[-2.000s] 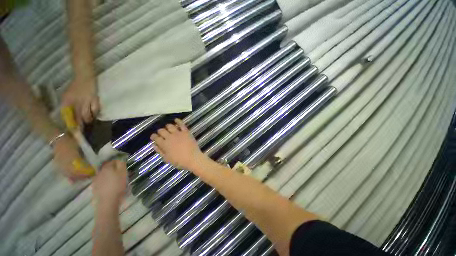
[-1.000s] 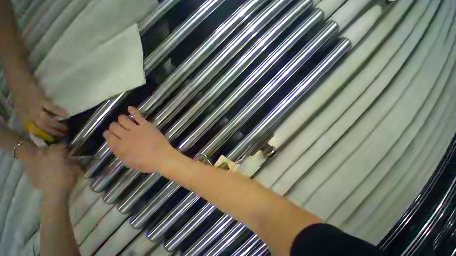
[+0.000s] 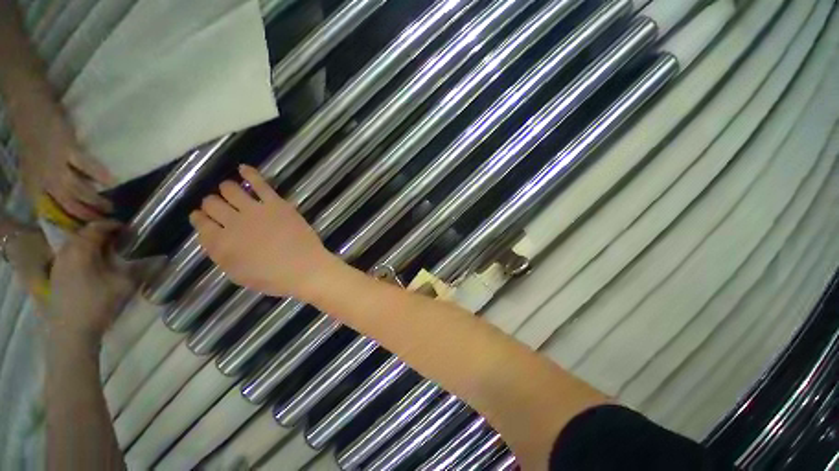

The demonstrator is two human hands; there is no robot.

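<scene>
My right hand [image 3: 262, 235] lies palm down, fingers spread, on bare shiny steel tubes [image 3: 564, 166]. My left hand [image 3: 85, 281] is at the left, blurred, fingers curled near pale material; its grip is unclear. A beige cloth panel [image 3: 179, 92] lies over the tubes at upper left, its cut edge beside the dark gap. Another person's hand [image 3: 64, 175] is at its lower corner. A yellow-handled tool [image 3: 57, 213], scissors by its earlier look, shows partly between the hands.
Beige-covered tubes [image 3: 685, 267] fill the right side. A metal clip [image 3: 518, 265] and cream tab [image 3: 432, 283] sit between bare and covered tubes, near my right forearm. The other person's braceleted hand is at the left edge. Dark shiny metal [image 3: 796, 400] curves at lower right.
The view has shifted so the hands and panel appear farther left than two seconds ago. My right hand stays on the tubes. The tool, earlier spread open, is now mostly hidden among the hands.
</scene>
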